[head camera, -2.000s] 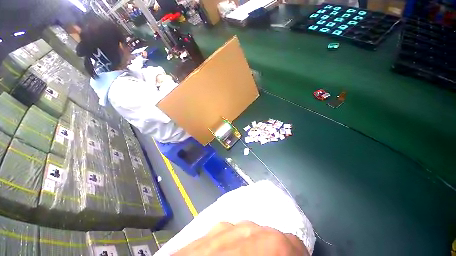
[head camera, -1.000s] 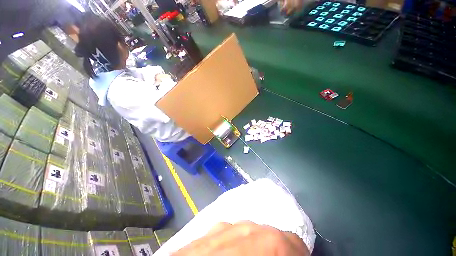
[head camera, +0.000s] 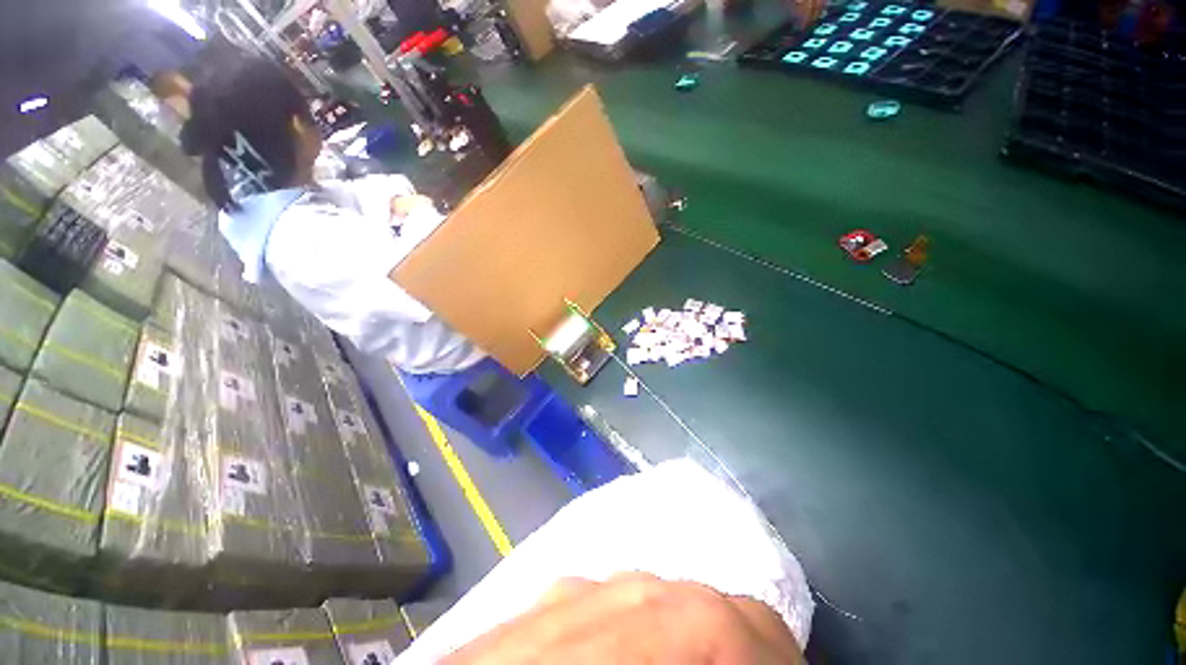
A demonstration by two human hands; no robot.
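Note:
A blurred patch of bare skin, which looks like my left hand or wrist (head camera: 624, 630), fills the bottom middle, beside a white sleeve (head camera: 676, 533). Its fingers are cut off or hidden. My right hand is not in view. Small silver-white components (head camera: 685, 333) lie in a loose pile on the green mat, one apart below them. A solder spool on its stand (head camera: 572, 343) sits beside the cardboard divider (head camera: 540, 234). Solder wire (head camera: 689, 433) runs from it towards the sleeve. A small red-edged circuit board (head camera: 861, 246) lies farther right, next to an orange-brown and dark piece (head camera: 907, 261).
A person in a white coat (head camera: 351, 279) sits behind the divider. Black trays (head camera: 956, 81), one holding teal parts, stand at the far side; two loose teal pieces (head camera: 883, 109) lie near. Blue bin (head camera: 568, 442) below the bench edge. Wrapped cartons (head camera: 195, 455) at left.
The view has shifted slightly, moving most things a little left. A hand seen at the far top one second ago is gone. A second loose teal piece now shows near the far tray.

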